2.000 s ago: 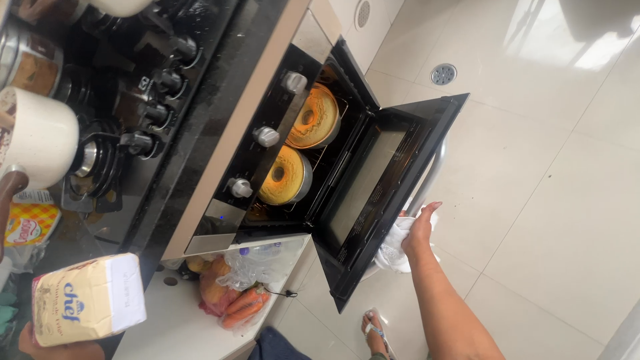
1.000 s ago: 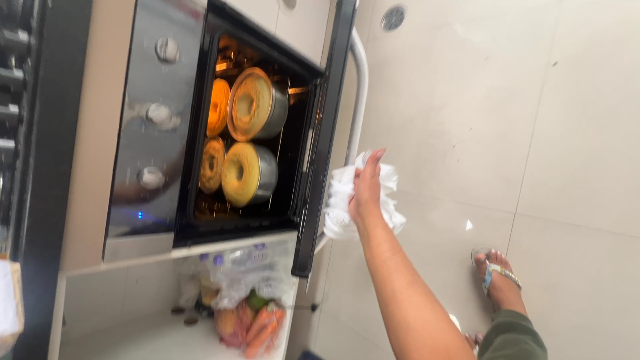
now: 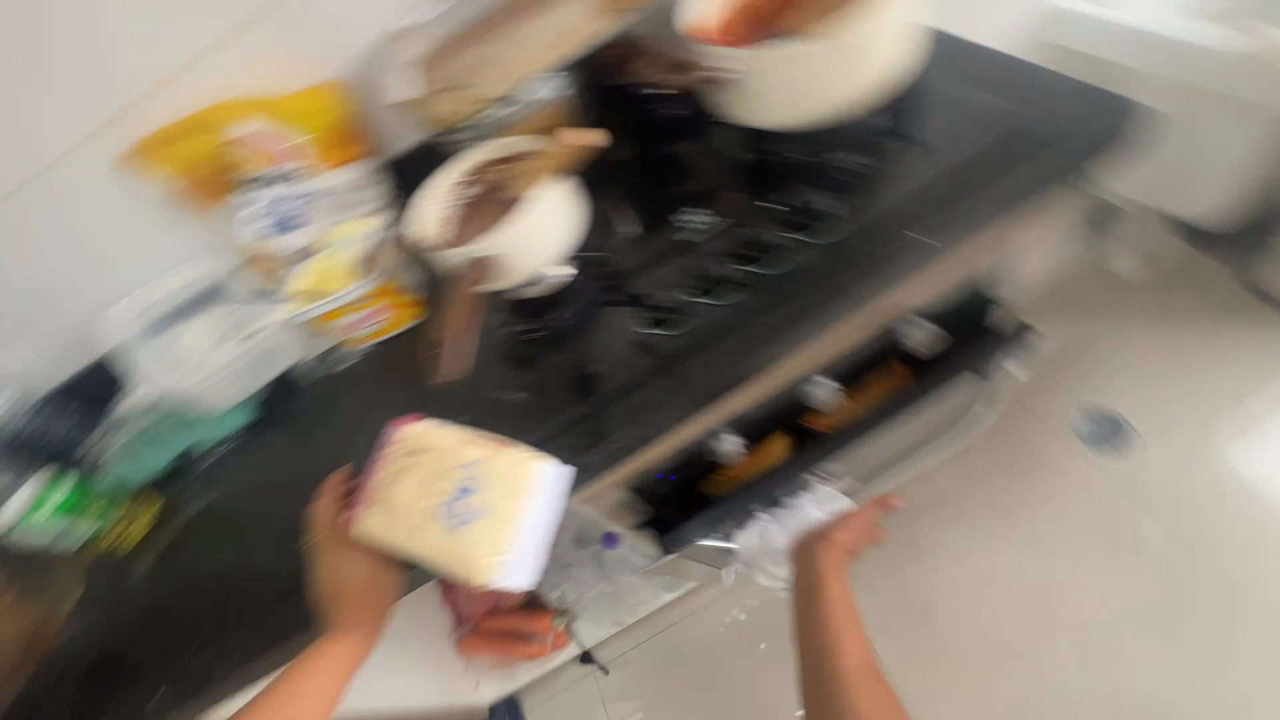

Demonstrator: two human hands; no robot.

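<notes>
The head view is blurred by motion. My left hand point(image 3: 350, 570) grips a cream-coloured carton point(image 3: 450, 505) with blue writing, held above the edge of the dark counter. My right hand point(image 3: 840, 535) is at the oven door point(image 3: 900, 430), pressing a white cloth point(image 3: 790, 530) against it near the handle. The door stands nearly upright, leaving a narrow gap at the top. Through that gap show parts of two golden cakes point(image 3: 750, 465), partly hidden by the door.
On the cooktop stand a white saucepan point(image 3: 540, 235) with brown contents and a larger white pot point(image 3: 820, 70). Yellow packages point(image 3: 370, 312) and a green cloth point(image 3: 180, 440) lie along the counter. Carrots point(image 3: 510, 635) and a plastic bag sit on the shelf below. A drain point(image 3: 1105, 430) is in the tiled floor.
The oven door has swung up from wide open to nearly closed, with my right hand and the cloth at it. The view has turned strongly toward the counter.
</notes>
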